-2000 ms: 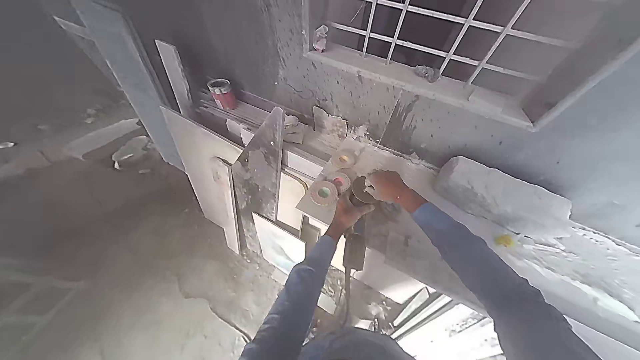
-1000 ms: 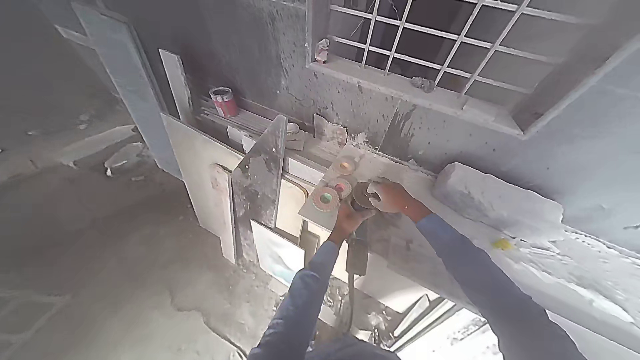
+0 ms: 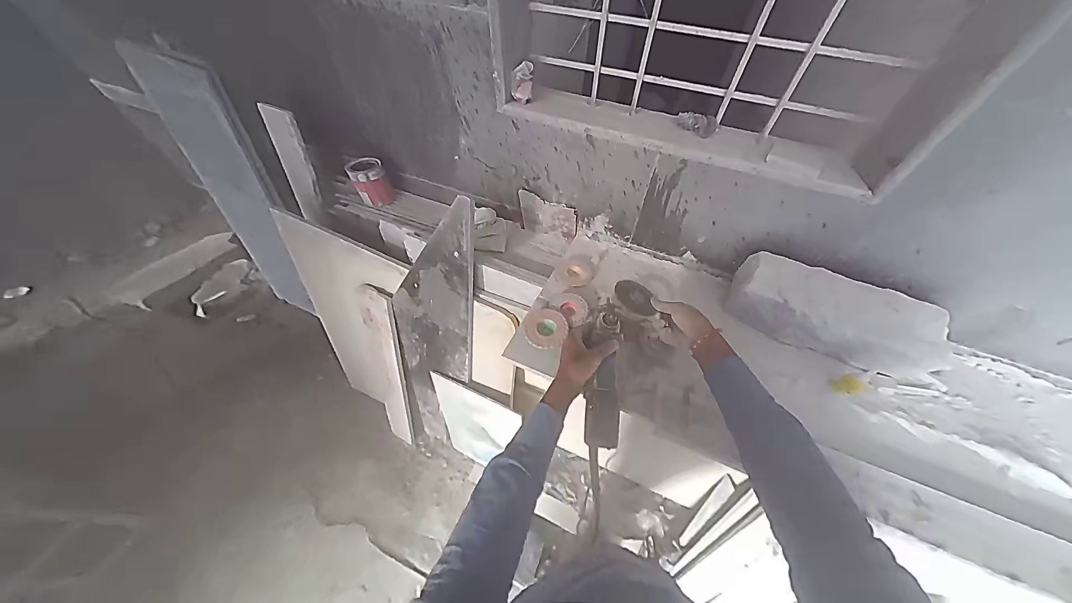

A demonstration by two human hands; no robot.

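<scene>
My left hand (image 3: pixel 579 358) grips the head of an angle grinder (image 3: pixel 603 402), whose dark body and cable point toward me over the ledge's edge. In my right hand (image 3: pixel 682 320) is a dark round disc (image 3: pixel 635 297), held by its edge just above and right of the grinder's head and apart from it. Left of the grinder, on a flat slab, lie a round disc with a green centre (image 3: pixel 545 328), another with a red centre (image 3: pixel 569 309) and a pale tan one (image 3: pixel 578 270).
Behind the ledge is a wall with a barred window (image 3: pixel 653 50). A stone block (image 3: pixel 837 310) lies at the right, near a yellow scrap (image 3: pixel 847 383). Leftward stand a red can (image 3: pixel 370 182), leaning panels (image 3: pixel 335 293) and an upright stained board (image 3: pixel 435 318).
My right hand has moved away from the grinder's head, up and to the right, with the dark disc. My left hand stays at the grinder.
</scene>
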